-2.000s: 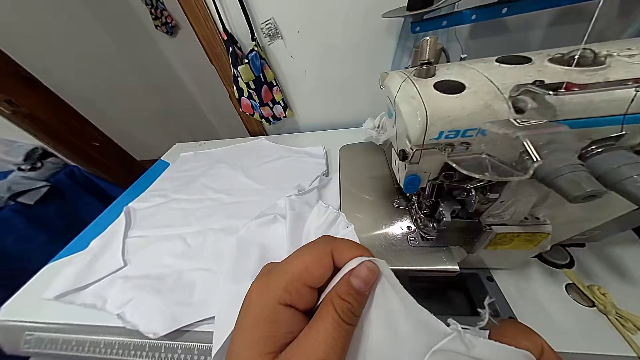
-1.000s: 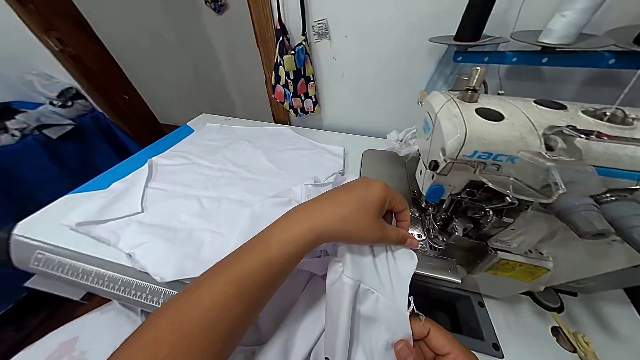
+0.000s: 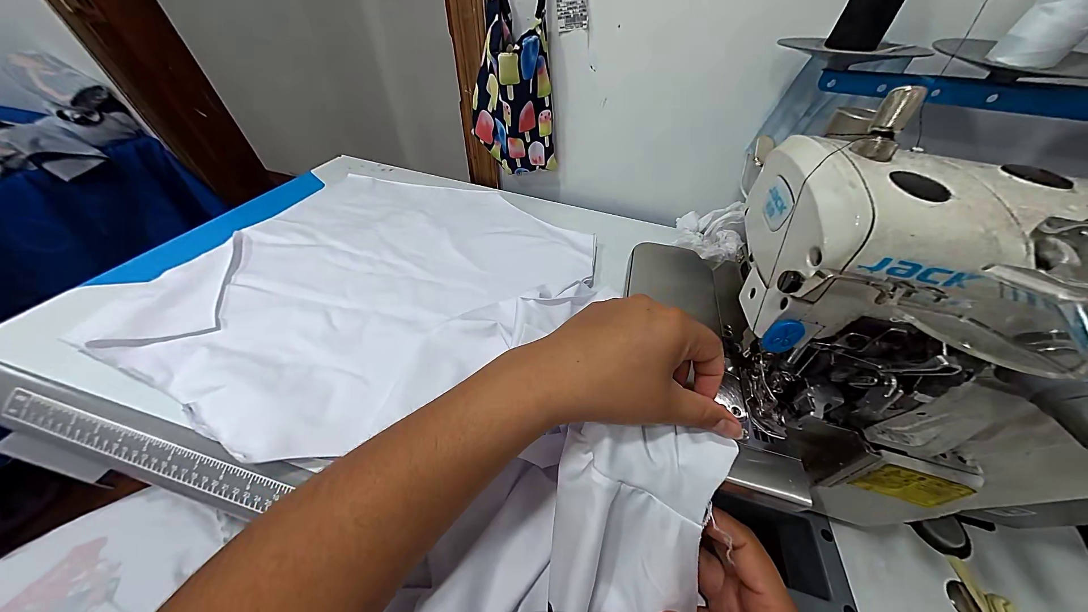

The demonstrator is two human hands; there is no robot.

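My left hand [image 3: 650, 365] reaches across to the metal needle plate [image 3: 756, 425] of a Jack overlock sewing machine [image 3: 901, 229], its thumb and fingers pinching the upper edge of a white fabric piece [image 3: 629, 510]. Lower down, my right hand [image 3: 739, 569] holds the raw right edge of the same fabric, where loose threads hang; part of that hand is cut off by the frame. A seam crosses the held fabric. More white cloth [image 3: 365, 297] lies spread over the table to the left, wrinkled towards my left wrist.
A ruler strip [image 3: 153, 450] runs along the table's front edge. Behind the machine are thread cones [image 3: 1041, 34] on a stand, with crumpled white scraps [image 3: 712, 231] beside its head. A popsicle-print item [image 3: 514, 102] hangs on the wall. Printed white cloth [image 3: 110, 552] is at the lower left.
Two seconds ago my left hand held a fabric edge low in front; it then moved up beside the needle area. Since one second ago the hands have barely shifted.
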